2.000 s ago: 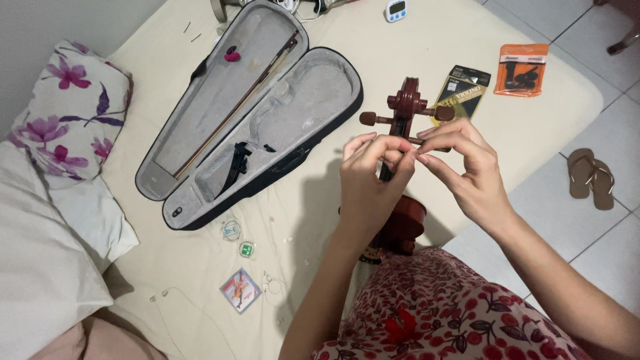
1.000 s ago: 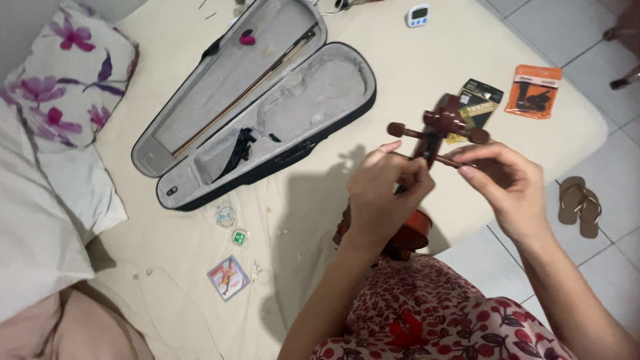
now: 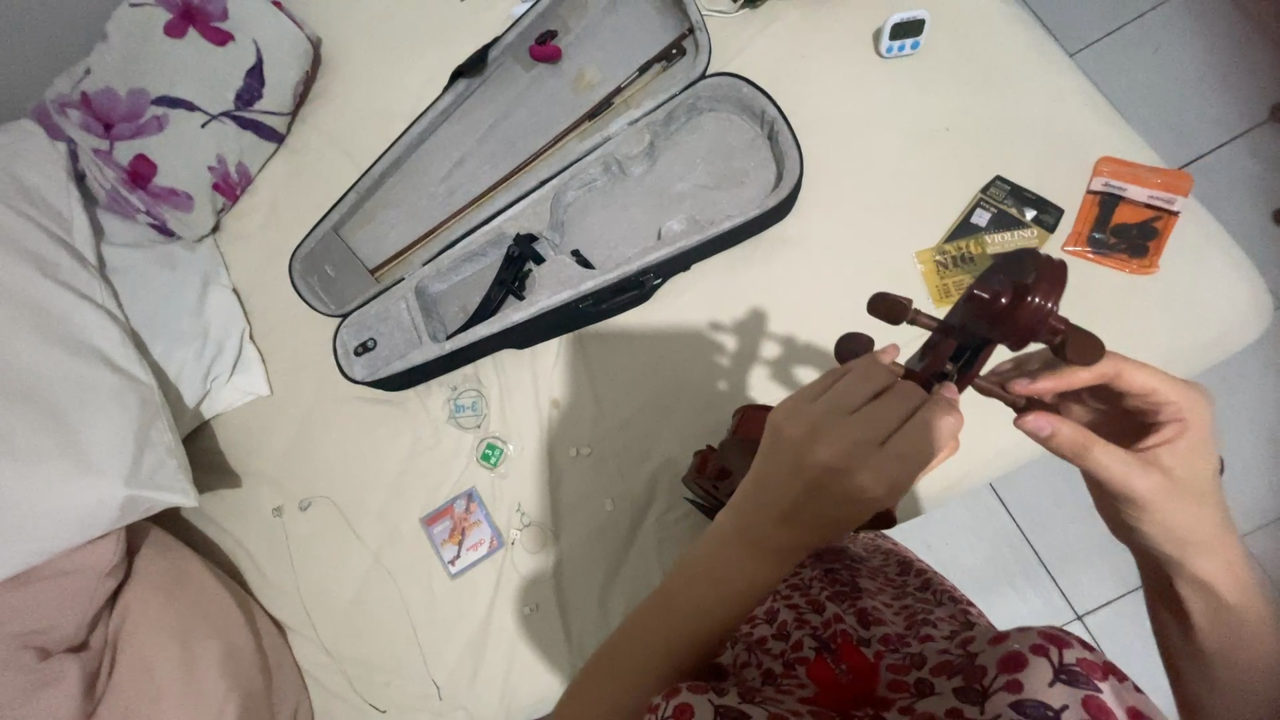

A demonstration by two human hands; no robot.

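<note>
A brown violin stands tilted over my lap, its scroll (image 3: 1020,290) toward the top and part of its body (image 3: 735,455) showing below my arm. My left hand (image 3: 865,440) is closed around the neck by the pegbox (image 3: 945,355), fingertips at its open side. The thumb and index finger of my right hand (image 3: 1090,415) pinch a tuning peg (image 3: 1000,393) on the pegbox's right side. Other pegs (image 3: 890,308) stick out on both sides. Whether a string lies between my left fingers is too small to tell.
An open violin case (image 3: 690,200) holds a bow (image 3: 530,160) and a black shoulder rest (image 3: 508,280). On the bed lie string packets (image 3: 1000,215), an orange pouch (image 3: 1128,215), a timer (image 3: 903,35), coiled strings in small packets (image 3: 467,407), loose strings (image 3: 385,560) and a square packet (image 3: 462,530). Pillows (image 3: 180,110) are at left.
My right hand has moved away from my left fingers, where it was two seconds ago, to the peg on the right side. The scroll has tilted over to the right.
</note>
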